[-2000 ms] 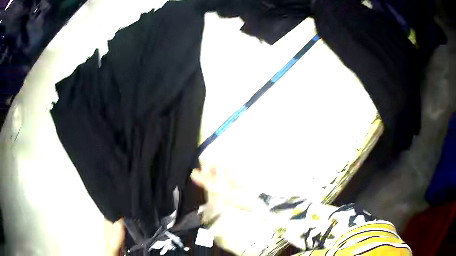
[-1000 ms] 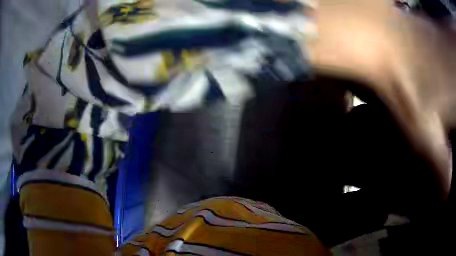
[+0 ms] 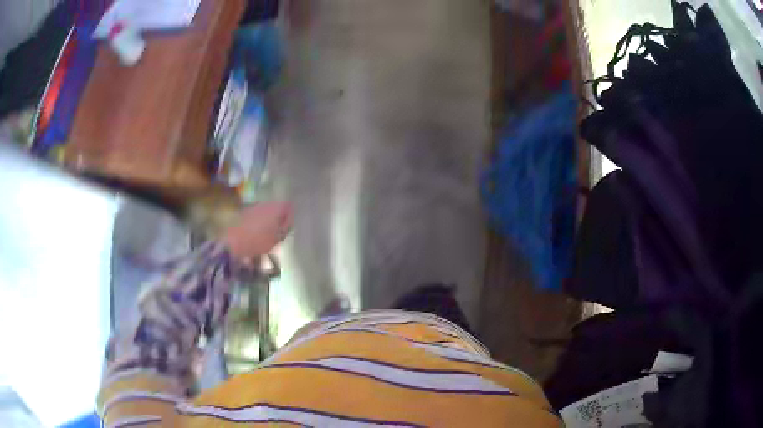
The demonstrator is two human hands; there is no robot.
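My left hand point(image 3: 259, 227) is blurred at the left of centre, past a patterned sleeve. I cannot tell whether it holds anything. My right hand is not in view. Black, partly purple-tinged cloth point(image 3: 669, 175) fills the right side in a thick heap, with jagged, looped ends at its top. A white paper label point(image 3: 615, 405) with a printed square code lies at the heap's lower edge, and a smaller white tag point(image 3: 671, 362) is just above it.
Grey floor point(image 3: 401, 150) runs up the middle. A blurred blue bag or cloth point(image 3: 535, 192) hangs left of the heap. A brown wooden surface point(image 3: 142, 100) with white paper point(image 3: 159, 12) is at upper left. A bright white surface point(image 3: 50, 276) is at far left.
The view has turned from the white tabletop, black trousers and blue tape to the floor between furniture. The arm and dark cloth seen close up are gone; a black heap now shows at right.
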